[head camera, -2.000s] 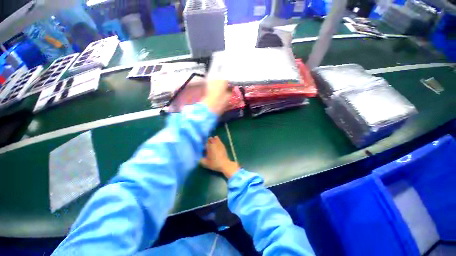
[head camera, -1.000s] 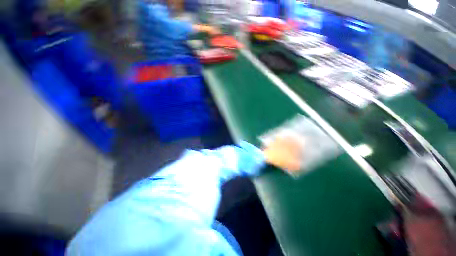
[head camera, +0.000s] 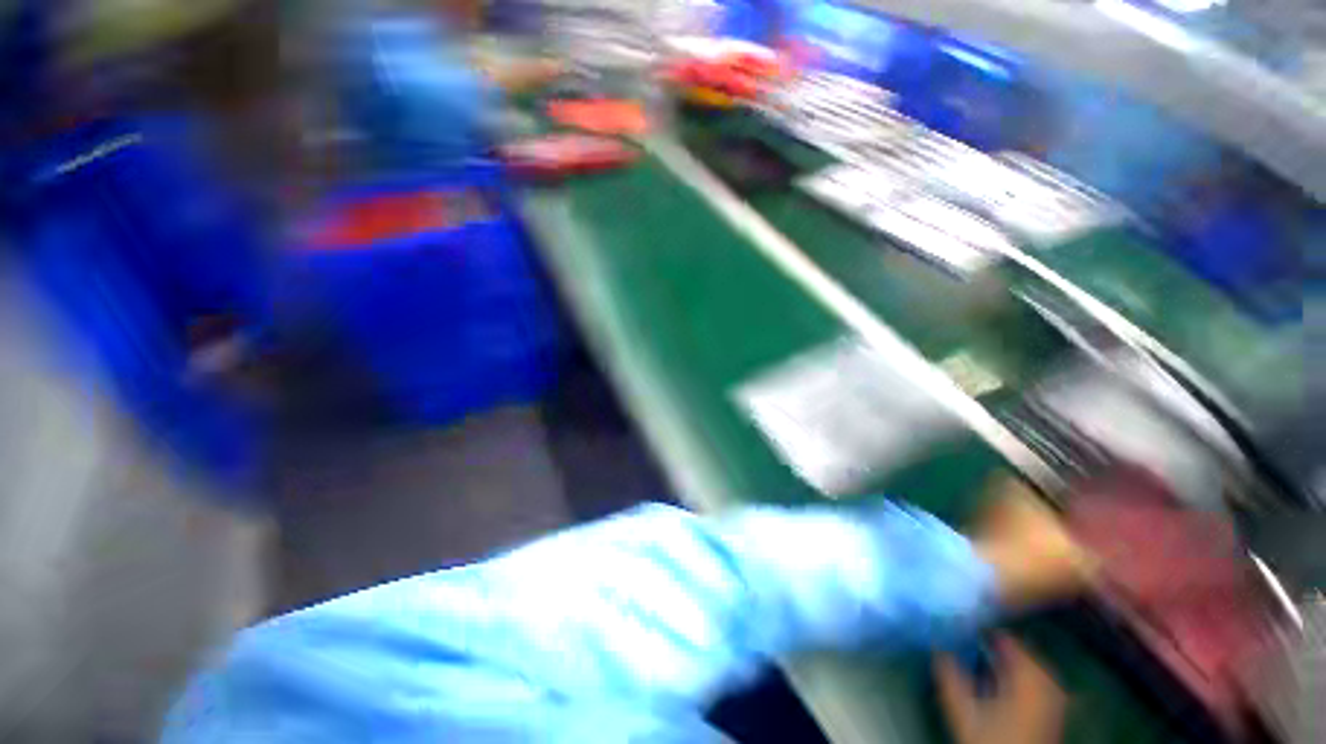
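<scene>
The picture is badly blurred. My left hand (head camera: 1035, 545) reaches across the green bench (head camera: 655, 276) and is at the near left side of a red bubble wrap stack (head camera: 1171, 567). Whether it holds anything cannot be told. My right hand (head camera: 1006, 701) is at the lower right, below the left one, partly cut off by the bottom edge. A small dark blue spot shows at its fingers, too blurred to name. A whitish sheet, like bubble wrap (head camera: 851, 414), lies flat on the bench left of my left hand, with no hand on it.
A blue tote (head camera: 415, 313) with red material on top (head camera: 381, 218) stands left of the bench. Another person in a blue smock (head camera: 415, 95) is behind it. Red items (head camera: 596, 116) lie at the bench's far end. White sheets (head camera: 931, 211) lie across the bench.
The view has turned left since the oldest frame. Since the later one, my left hand has moved off the whitish sheet rightward to the red stack, and my right hand has come into view.
</scene>
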